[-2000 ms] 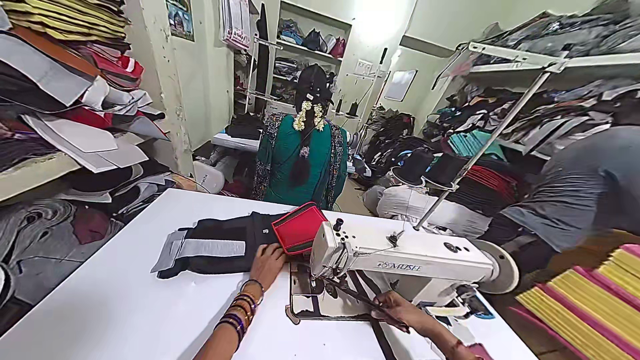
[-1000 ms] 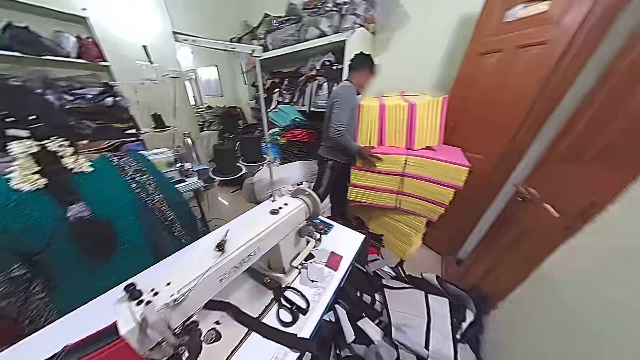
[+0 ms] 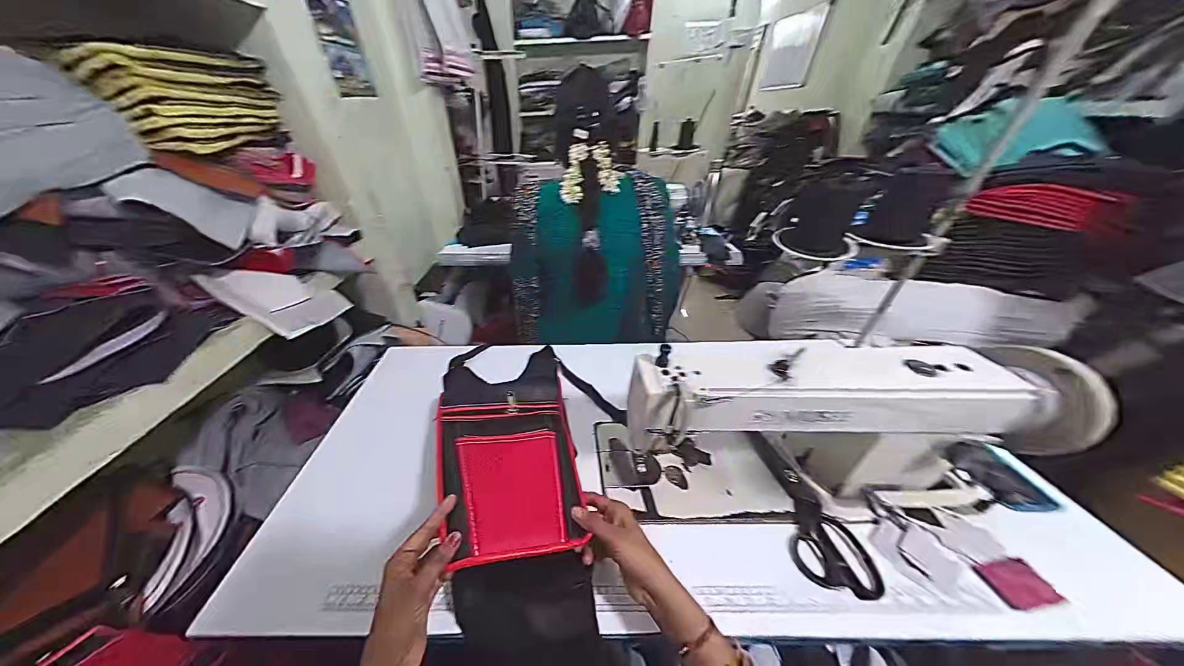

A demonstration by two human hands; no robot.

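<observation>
A black fabric pouch with red edging and a red front pocket (image 3: 511,495) lies on the white table, left of the industrial sewing machine (image 3: 832,398). My left hand (image 3: 416,573) pinches its lower left edge between thumb and fingers. At the lower right corner, my right hand (image 3: 624,546) grips the same pouch. A black fabric flap (image 3: 527,606) hangs from its lower end toward me. A zipper crosses the upper part, and a black strap runs from the top toward the machine. Black-handled scissors (image 3: 837,555) rest on the table, right of my right hand.
A seated person (image 3: 597,259) in a teal garment has their back to me. Stacked fabric pieces (image 3: 176,102) fill the left shelf; more fabric (image 3: 1027,231) is piled at right. A maroon fabric scrap (image 3: 1019,583) lies beside white scraps near the table's right edge.
Two seconds ago my hands were at the machine, with a grey-and-black piece on the table; now both hold the pouch left of it. The view swung right, then back.
</observation>
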